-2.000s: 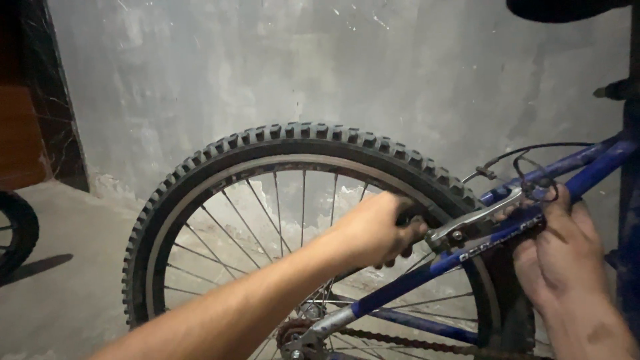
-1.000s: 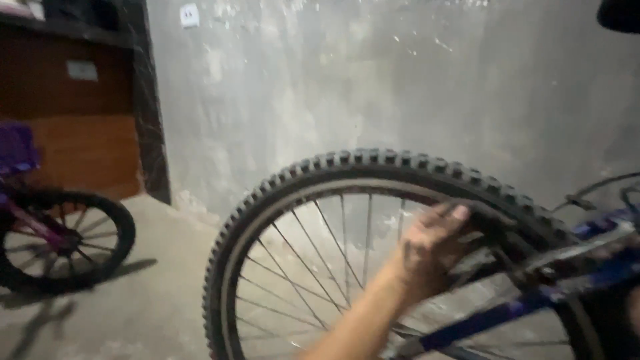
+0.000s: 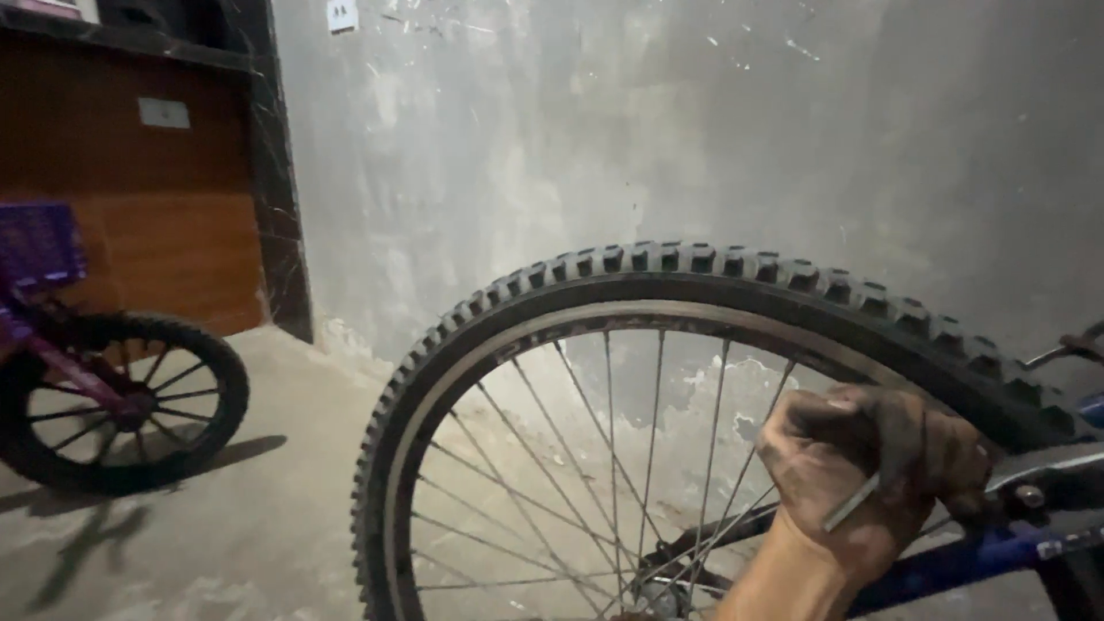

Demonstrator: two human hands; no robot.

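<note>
Fingers curled, my left hand [image 3: 862, 466] is at the right side of the bicycle's rear wheel, beside the rim and the brake arm. A thin metal rod [image 3: 852, 502], perhaps a hex key, sticks out of its grip; the rod's far end is hidden. The knobby black tire [image 3: 668, 259] and silver rim [image 3: 638, 312] arch across the middle, with spokes running down to the hub [image 3: 660, 595]. Just right of the hand lie the silver metal brake arm [image 3: 1052, 466] and the blue frame tube [image 3: 957, 561]. My right hand is out of view.
A concrete wall [image 3: 561, 155] stands behind the wheel. At left, a small purple bicycle [image 3: 103, 401] stands on the concrete floor [image 3: 302, 466] in front of a brown wooden panel [image 3: 172, 250]. A brake cable [image 3: 1048, 355] loops at the right edge.
The view has swung left, bringing the purple bicycle in. My right hand, on the frame two seconds ago, is out of view. The metal rod now shows in my left hand.
</note>
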